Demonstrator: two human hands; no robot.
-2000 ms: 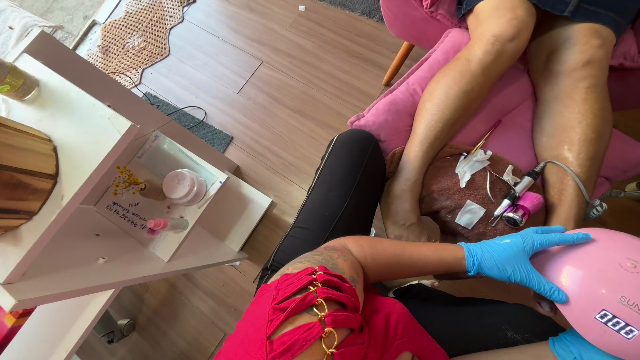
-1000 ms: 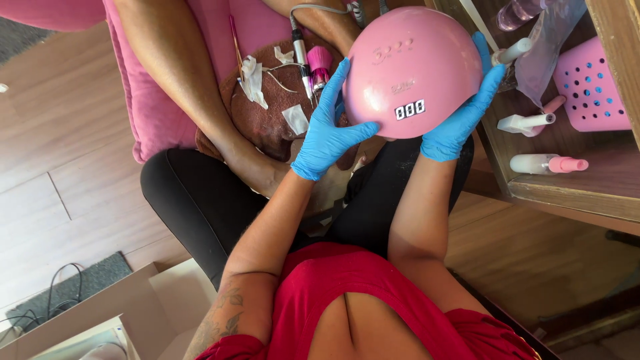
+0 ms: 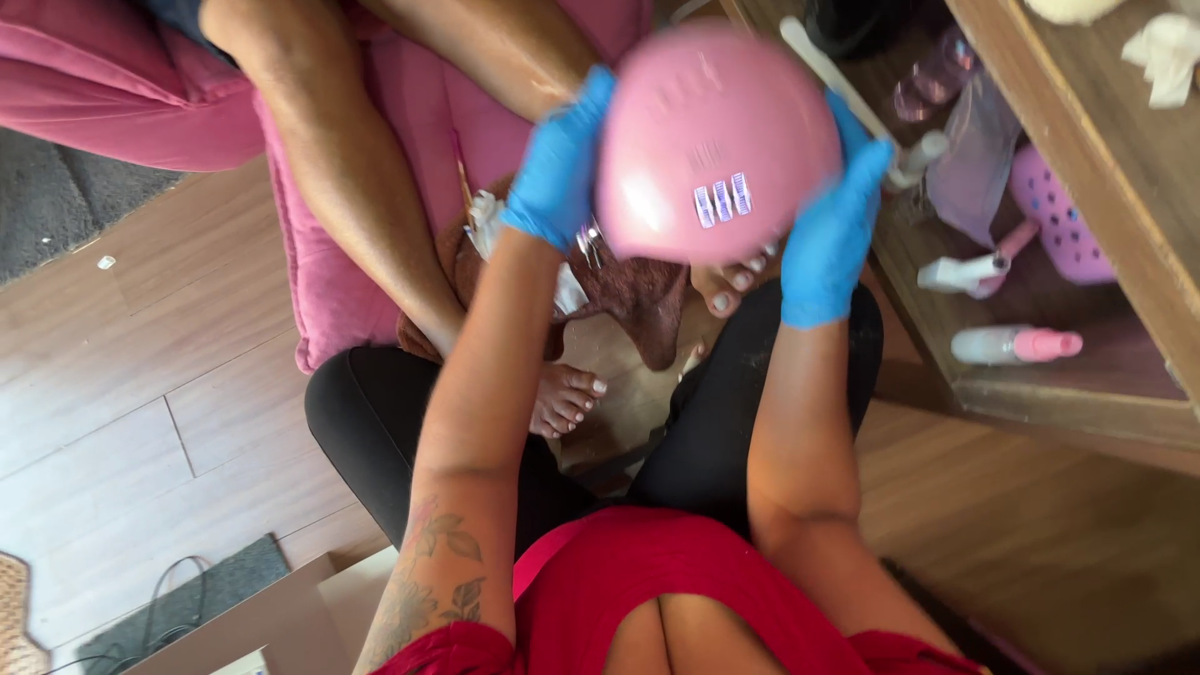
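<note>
A pink dome-shaped nail lamp (image 3: 717,141) with a lit, blurred display is held up between my two gloved hands. My left hand (image 3: 562,164), in a blue glove, grips its left side, and my right hand (image 3: 839,216), gloved too, grips the right side. Below the lamp lies a brown towel (image 3: 647,300) with crumpled white wipes (image 3: 483,220) and metal tool tips (image 3: 591,244) on it. One foot of another person (image 3: 565,398) rests low between my knees; the toes of the other foot (image 3: 727,286) show just under the lamp. The lamp hides part of the towel.
At the right, a wooden shelf unit (image 3: 1050,412) holds a spray bottle with a pink top (image 3: 1017,345), a purple perforated basket (image 3: 1059,220) and a clear plastic bag (image 3: 973,155). The person's legs lie on a pink cushion (image 3: 347,300). Cables (image 3: 178,600) cross a grey mat at lower left.
Two seconds ago the lamp was at the right edge with a hand on top; one second ago both hands held its sides, as now. The view has swung toward the shelf unit.
</note>
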